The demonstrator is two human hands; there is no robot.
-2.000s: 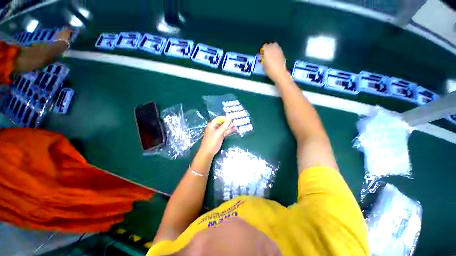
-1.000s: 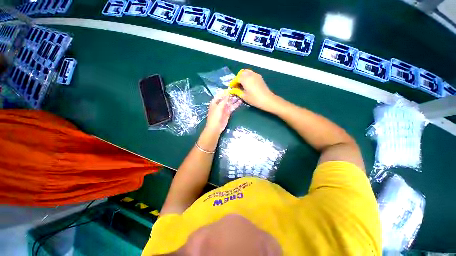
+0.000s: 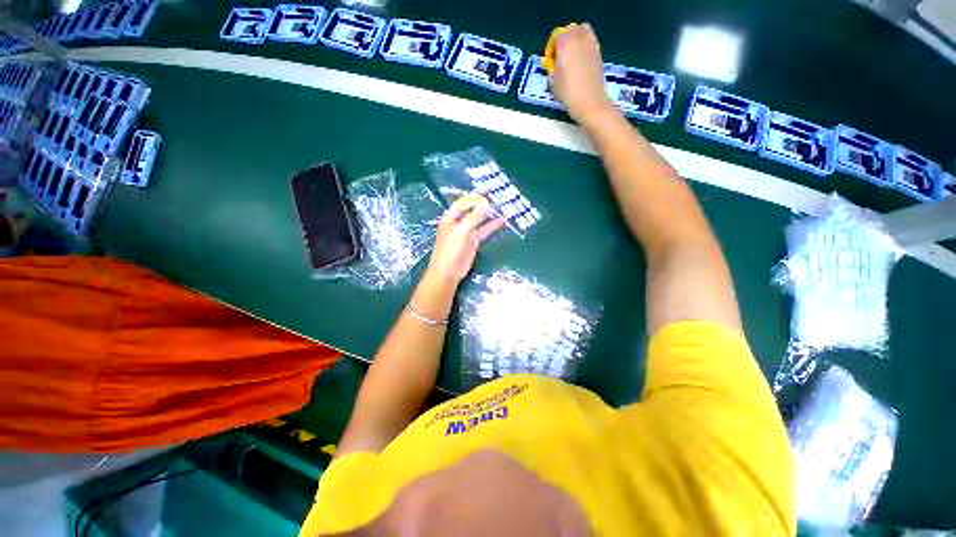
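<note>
My left hand (image 3: 462, 233), with a yellow finger cot, holds the lower left edge of a clear sheet of small white pads (image 3: 501, 196) over the green surface. My right hand (image 3: 574, 65), with a yellow cot, reaches over the row of panels. Its fingertips are at the left part of a blue-white panel (image 3: 540, 88) and partly cover it. Whether they hold a small pad cannot be seen. More panels, such as this one (image 3: 483, 61), lie in a row on both sides. A stock of white pad sheets (image 3: 524, 327) lies close to my body.
A black phone (image 3: 325, 216) and crumpled clear bags (image 3: 387, 230) lie left of my left hand. Whitish plastic packs (image 3: 838, 279) lie at the right beside a grey bar (image 3: 925, 222). A tray of panels (image 3: 79, 142) stands far left. A person's orange garment (image 3: 147, 357) is at lower left.
My right hand has moved from the pad sheet up and away to the row of panels. My left hand stays at the sheet, which now shows its rows of pads.
</note>
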